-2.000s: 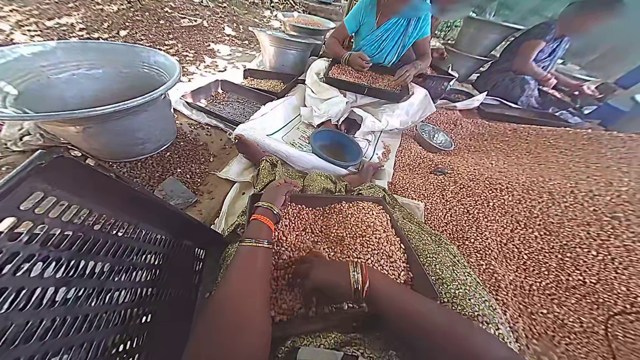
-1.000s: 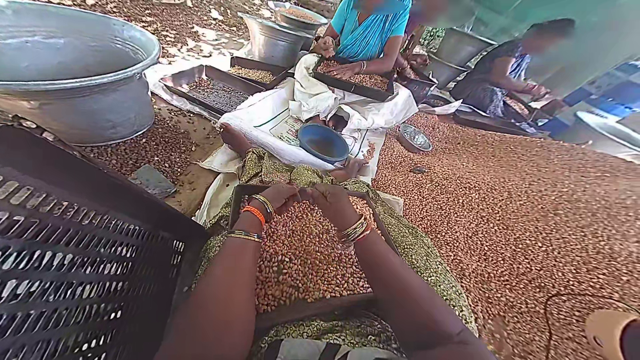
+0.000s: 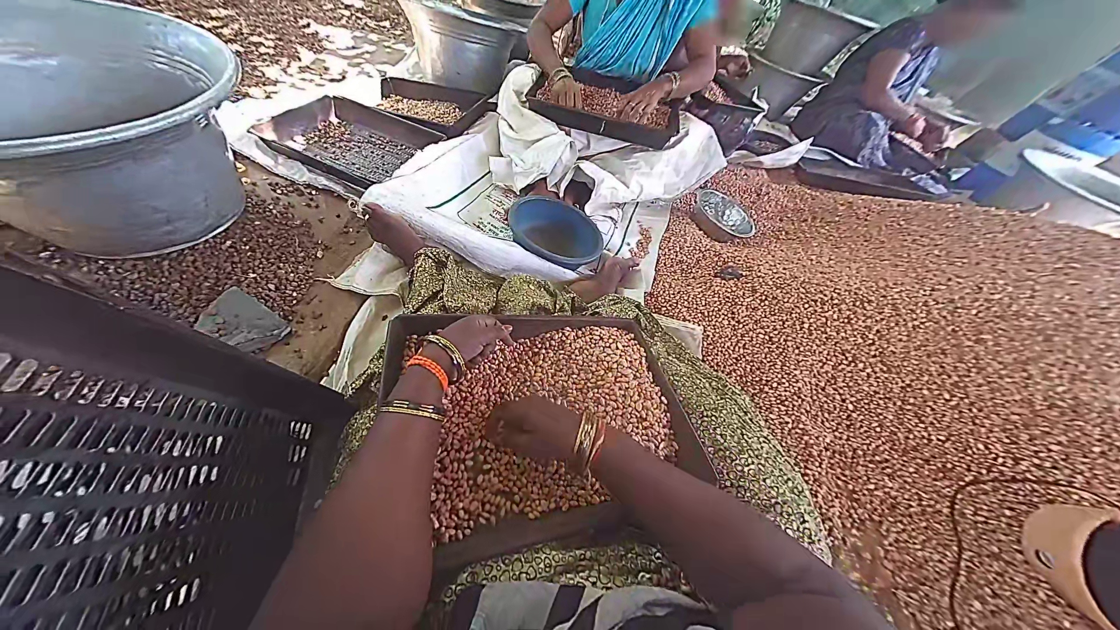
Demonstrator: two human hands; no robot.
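Note:
A dark shallow rectangular tray point(image 3: 691, 437) rests on my lap over patterned green cloth. It is filled with small reddish-brown nuts or seeds point(image 3: 577, 367). My left hand point(image 3: 475, 339) lies at the tray's far left corner, on the nuts. Near the middle of the tray, my right hand point(image 3: 535, 429) is down in the nuts with its fingers curled. Whether either hand has nuts in its fingers cannot be made out.
A black perforated plastic crate point(image 3: 149, 472) and a large metal tub point(image 3: 114, 149) stand at left. A blue bowl point(image 3: 556, 231) sits beyond my feet, a small metal bowl point(image 3: 724, 215) beside the nut heap point(image 3: 884, 332). Co-workers sit with trays ahead; a sandal point(image 3: 1063, 551) is lower right.
One second ago both hands were close together at the tray's far edge. My right hand has since come back toward me to the middle of the nuts; the left remains near the far left corner.

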